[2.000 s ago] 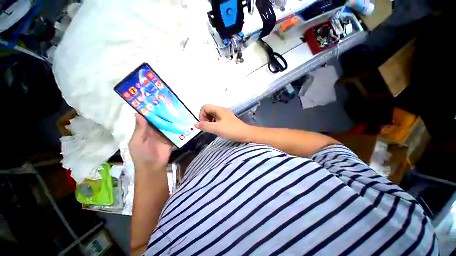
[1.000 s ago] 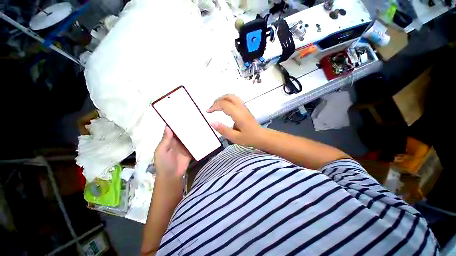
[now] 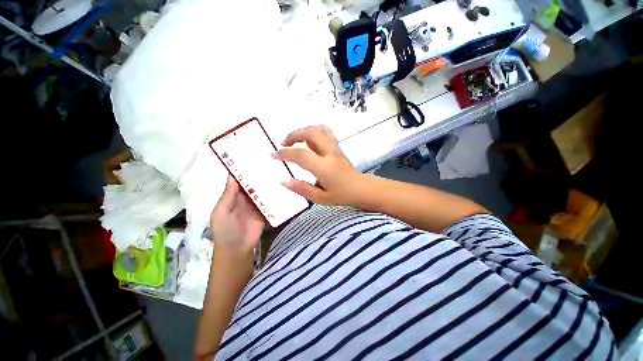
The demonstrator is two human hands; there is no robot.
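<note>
A smartphone (image 3: pixel 259 171) with a red edge lies tilted in my left hand (image 3: pixel 236 216), its screen up, lit white with small reddish marks. My left hand holds it from below at its lower left edge; most of the fingers are hidden behind it. My right hand (image 3: pixel 323 168) is bare and holds nothing. Its fingers are apart, and one fingertip is over the right part of the screen; I cannot tell whether it touches the glass.
White fabric (image 3: pixel 176 92) is heaped beyond the phone. A sewing machine (image 3: pixel 356 53), black scissors (image 3: pixel 407 109) and a red parts tray (image 3: pixel 474 87) are on the white table (image 3: pixel 366 134). A green basket (image 3: pixel 144 261) stands at the lower left. Cartons (image 3: pixel 574 236) stand at the right.
The phone's screen went from a blue home screen with icons, to blank white, to white with small marks. My right hand's fingers have opened and now reach over the screen.
</note>
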